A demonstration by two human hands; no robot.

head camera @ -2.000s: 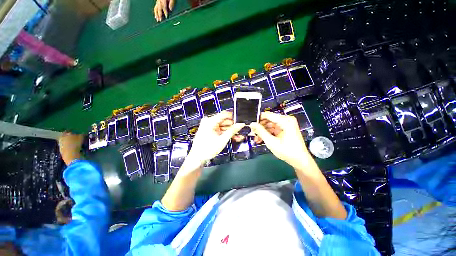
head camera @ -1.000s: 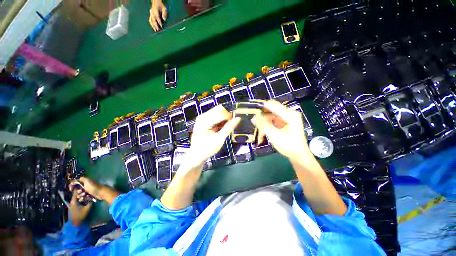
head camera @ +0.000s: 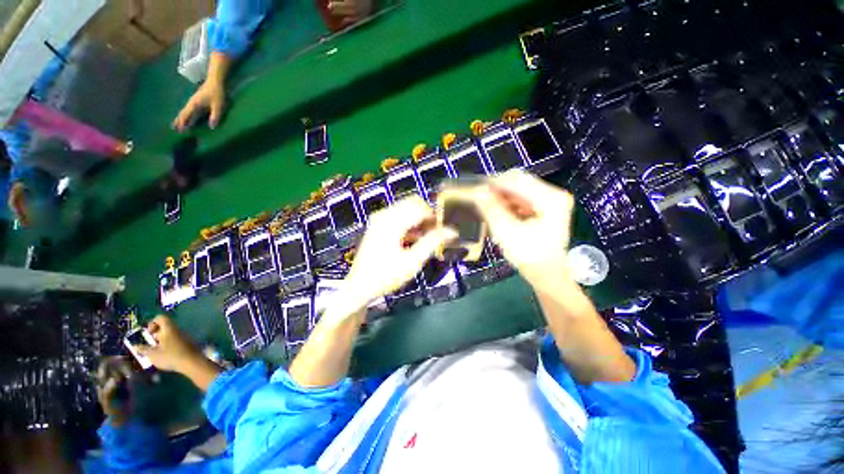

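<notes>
A display module (head camera: 462,220) with a pale yellowish border is held up in front of me, above the rows. My left hand (head camera: 400,248) grips its left side. My right hand (head camera: 526,220) is at its upper right edge and is blurred; its fingers cover that corner. Stacked modules (head camera: 292,255) with dark screens and pale edges lie in two slanting rows behind and below my hands, with orange tails along the far side. My hands and forearms hide part of the nearer row.
Glossy black blister trays (head camera: 740,194) are stacked at right. A round clear disc (head camera: 588,265) lies near the rows' right end. A loose module (head camera: 316,143) lies beyond the rows. A person's hand (head camera: 205,100) reaches from the far side; another person at left holds a module (head camera: 141,344).
The held module has gone from upright with a white border to a yellowish-bordered, blurred view between both hands. The opposite person's hand has moved left and nearer. The left neighbour now holds a white-edged module.
</notes>
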